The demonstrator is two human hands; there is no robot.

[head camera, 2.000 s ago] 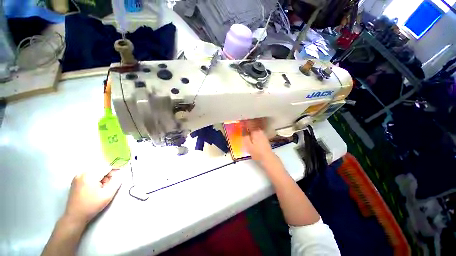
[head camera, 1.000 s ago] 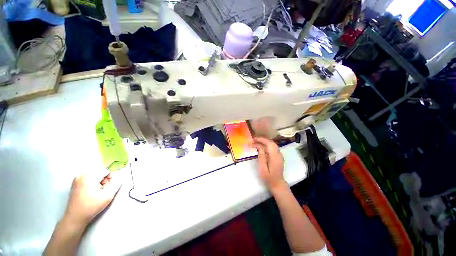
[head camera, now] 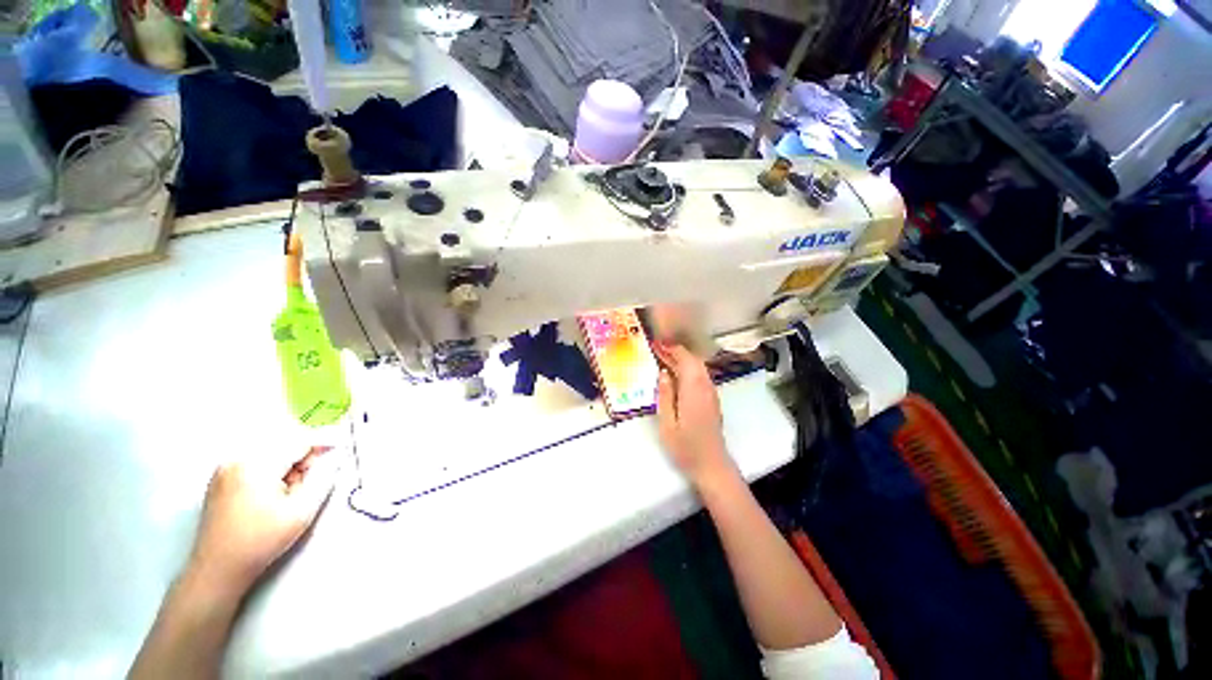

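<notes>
A smartphone (head camera: 617, 361) with a lit red, orange and white screen lies under the arm of the white JACK sewing machine (head camera: 558, 253). My right hand (head camera: 690, 405) is at the phone's right edge, fingers partly bent; whether it grips the phone is unclear. My left hand (head camera: 263, 511) rests on the white table (head camera: 120, 438), thumb and forefinger close together; whether something small is between them cannot be told. A yellow-green tag (head camera: 311, 365) hangs from the machine head, just above my left hand. Navy scraps (head camera: 548, 360) lie beside the phone.
A navy cloth pile (head camera: 312, 140) lies at the back left. A lilac cone (head camera: 609, 120) stands behind the machine arm, and a blue bottle (head camera: 348, 29) stands at the back. An orange crate (head camera: 990, 511) with navy pieces is at the right. Dark red cloth (head camera: 585, 624) shows below the table edge.
The phone screen has changed from mostly plain red-orange to a picture with small icons. My right hand has drawn back from over the screen to its right edge. My left hand has barely moved.
</notes>
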